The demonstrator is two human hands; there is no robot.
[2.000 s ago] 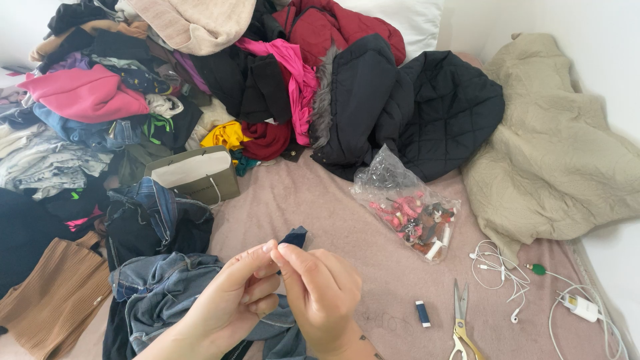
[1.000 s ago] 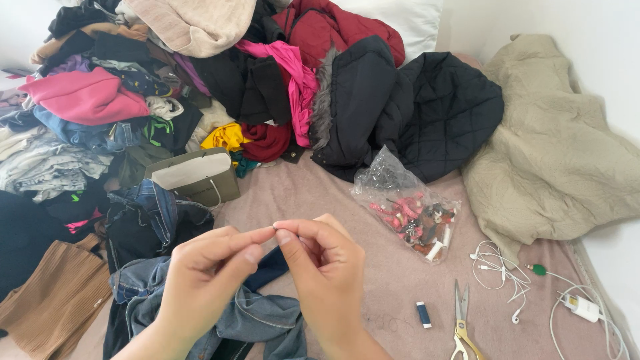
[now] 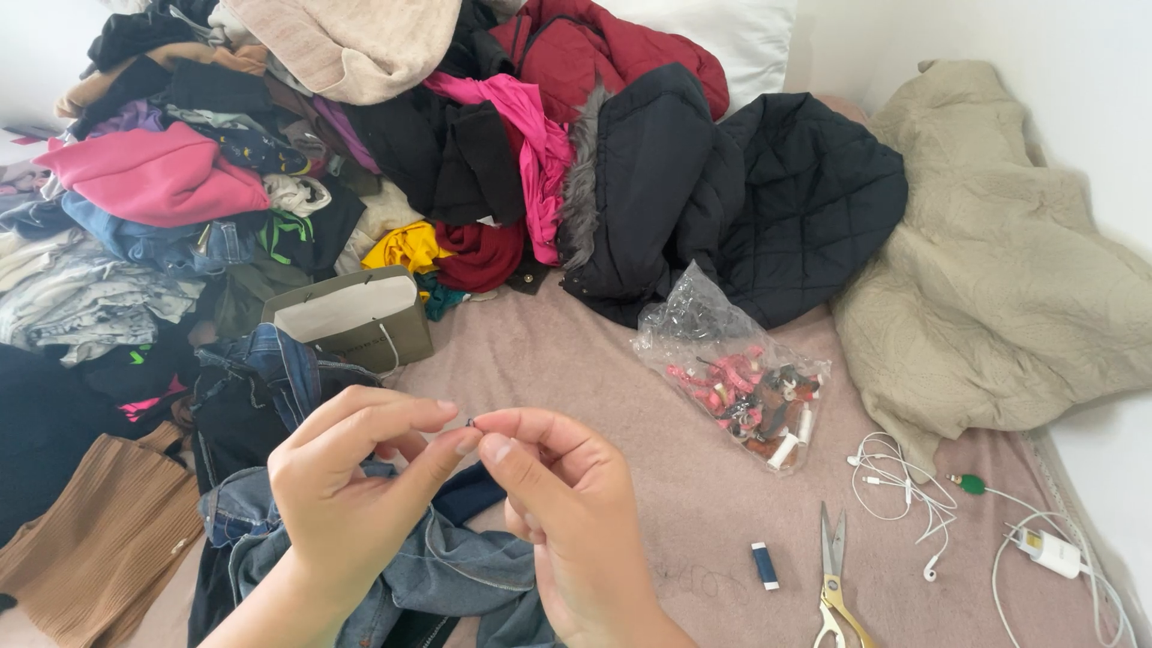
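Note:
My left hand (image 3: 360,477) and my right hand (image 3: 567,504) meet at the fingertips over a pair of blue denim jeans (image 3: 450,562). A tiny dark loop, perhaps thread, shows at the right hand's thumb and index finger, which are pinched together. The left thumb tip touches close beside it, while the left index finger is raised a little. Dark blue fabric (image 3: 470,493) lies partly hidden behind the hands. To the right are a spool of dark blue thread (image 3: 764,566), a loose dark thread (image 3: 697,576) and gold-handled scissors (image 3: 834,576) with slightly parted blades.
A clear plastic bag of sewing odds and ends (image 3: 747,387) lies on the pink blanket (image 3: 558,360). White earphones (image 3: 904,486) and a charger (image 3: 1048,551) are at right. Behind stand a paper bag (image 3: 360,324), heaped clothes (image 3: 162,175), a black quilted jacket (image 3: 801,207) and a beige cover (image 3: 990,261).
The left index finger has lifted from the fingertip contact of one second ago. The dark piece seen above the fingers two seconds ago no longer shows there.

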